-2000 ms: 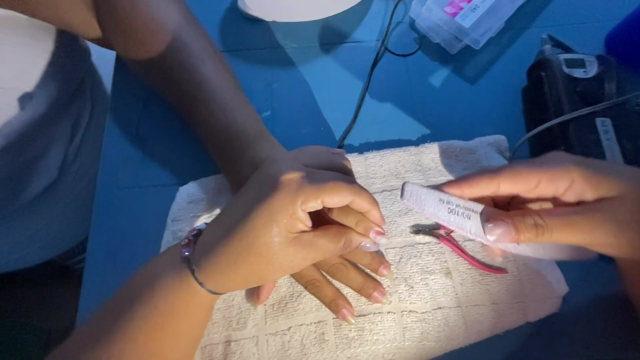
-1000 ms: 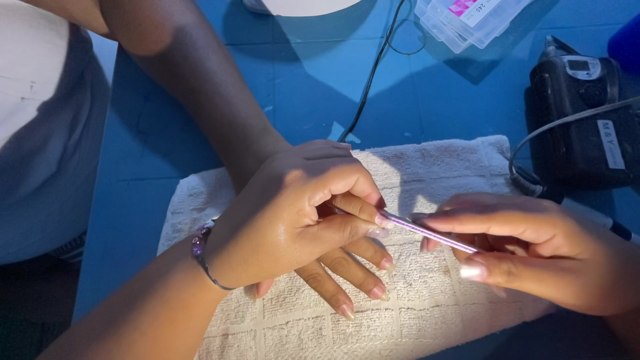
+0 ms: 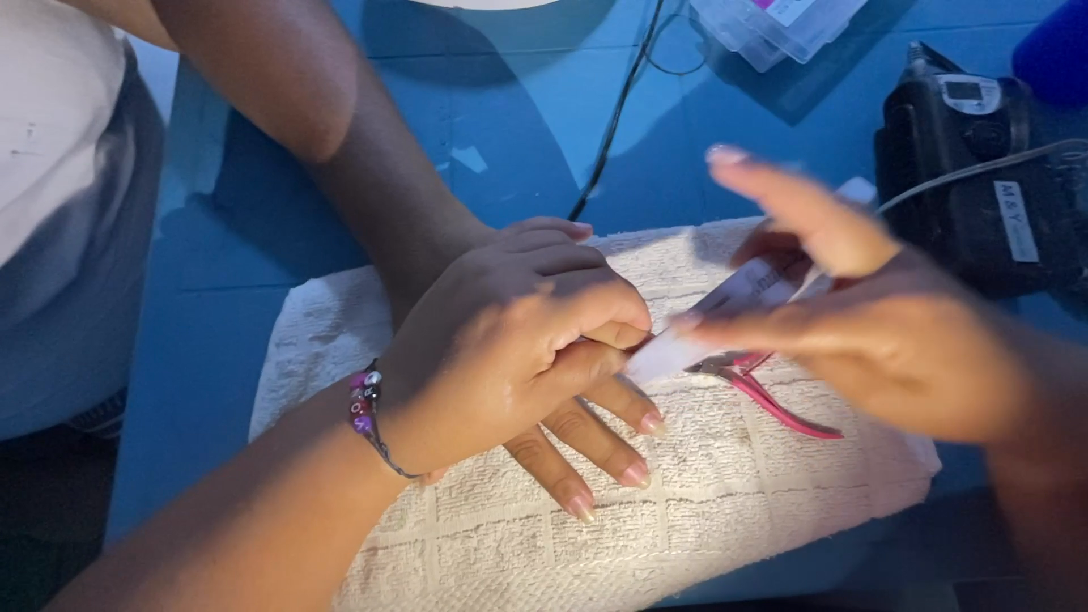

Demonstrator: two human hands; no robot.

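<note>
My left hand (image 3: 518, 331), with a beaded bracelet (image 3: 364, 404) at its wrist, grips a finger of the other person's hand (image 3: 586, 429). That hand lies palm down with its fingers spread on a folded white towel (image 3: 714, 510). My right hand (image 3: 884, 314), blurred, holds a white nail file (image 3: 739, 293) between thumb and fingers, its near end at the gripped fingertip; one finger is raised. Under the file and my right hand, cuticle nippers (image 3: 786, 410) with pink handles rest on the towel, partly hidden.
The blue table (image 3: 238, 212) carries a black electric nail drill unit (image 3: 960, 178) at the right. A clear plastic case (image 3: 773, 30) and a black cable (image 3: 616, 127) are at the back. The other person's forearm (image 3: 374, 170) reaches in from the upper left.
The file was held edge-on a second ago; now its broad face shows, slanting up to the right. One finger of my right hand has lifted. My left hand keeps its grip.
</note>
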